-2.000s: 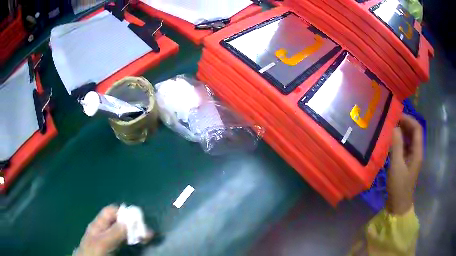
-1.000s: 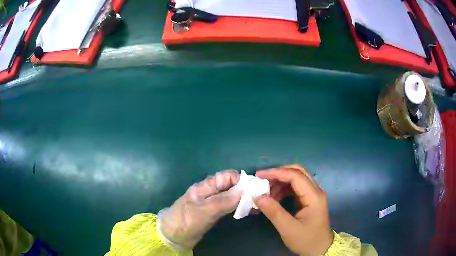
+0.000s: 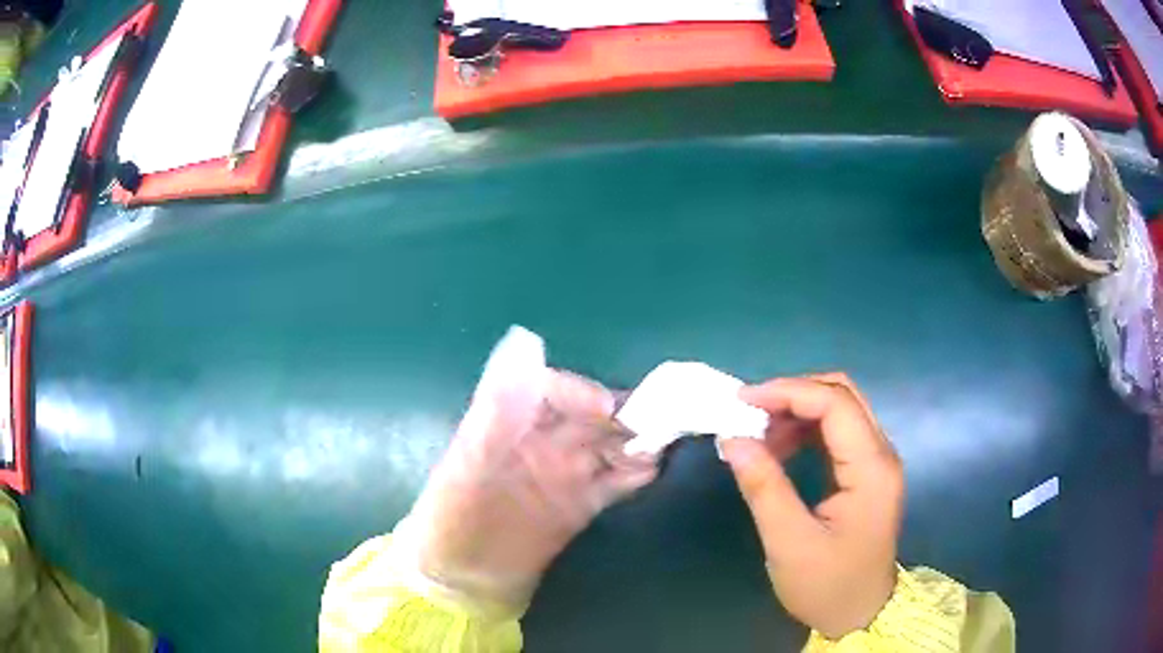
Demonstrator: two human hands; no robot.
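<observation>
A small white cloth wipe [image 3: 691,401] is held up between my two hands, partly spread out, above the green mat [image 3: 574,255]. My left hand [image 3: 542,466], in a clear wrinkled glove, is at the wipe's left end; its fingertips are partly hidden there and one glove fingertip sticks up. My right hand [image 3: 823,491] is bare and pinches the wipe's right end between thumb and fingers.
A brown tape roll [image 3: 1020,236] with a white tube [image 3: 1061,153] stands at the right, beside a clear plastic bag [image 3: 1122,319]. A white strip [image 3: 1034,496] lies below them. Clipped red trays [image 3: 638,70] line the far side. Another yellow sleeve [image 3: 58,600] shows at lower left.
The view has turned from the tray stack to the mat. My hands came together at the wipe. Since one second ago, the crumpled wipe has been opened wider and my right hand moved slightly right.
</observation>
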